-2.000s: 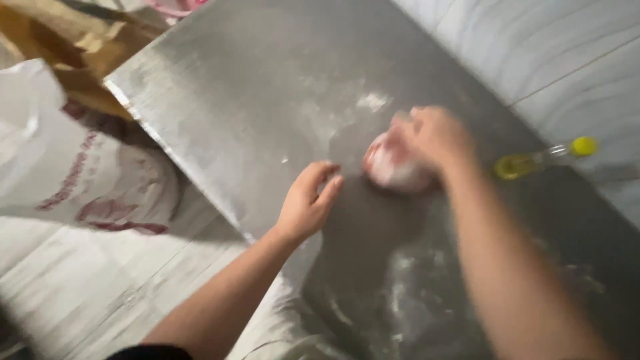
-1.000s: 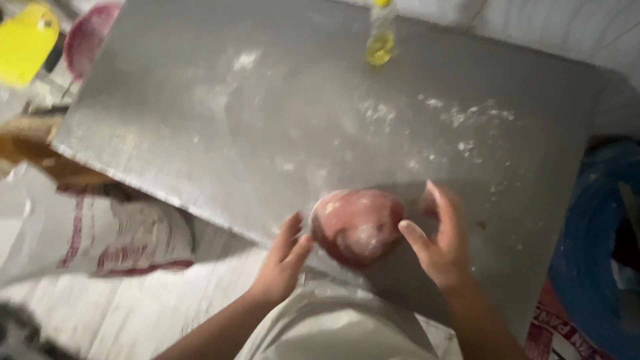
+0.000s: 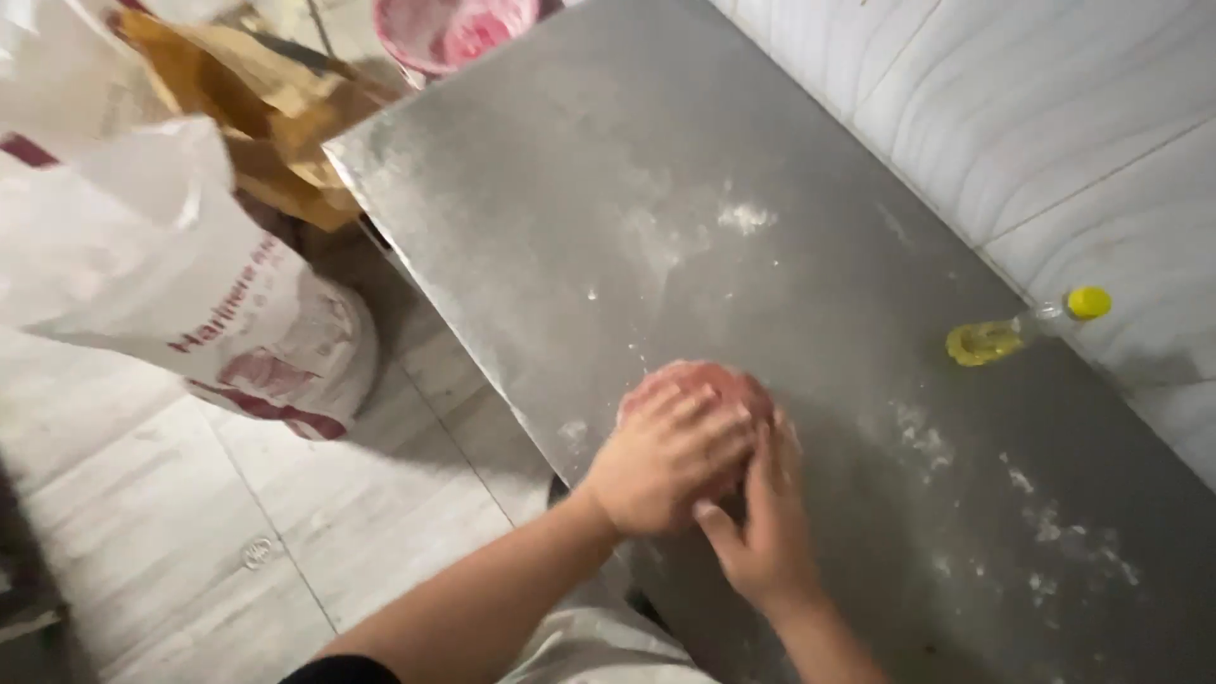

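Observation:
A pinkish-red mass of dough lies on the grey metal tabletop, close to its left edge. Over the top of the dough lies my left hand, palm down, fingers slightly spread. My right hand cups the right side, its thumb near the left hand's edge and its fingers along the dough. Much of the dough is hidden beneath both hands. White flour patches mark the metal around it.
Toward the tiled wall stands a clear bottle with yellow liquid and a yellow cap. Left of the table are a large white flour sack and a brown paper bag. A pink-stained bowl is beyond the far edge.
Both hands have come together onto the dough; one second ago they were apart at its two sides. The view has turned strongly.

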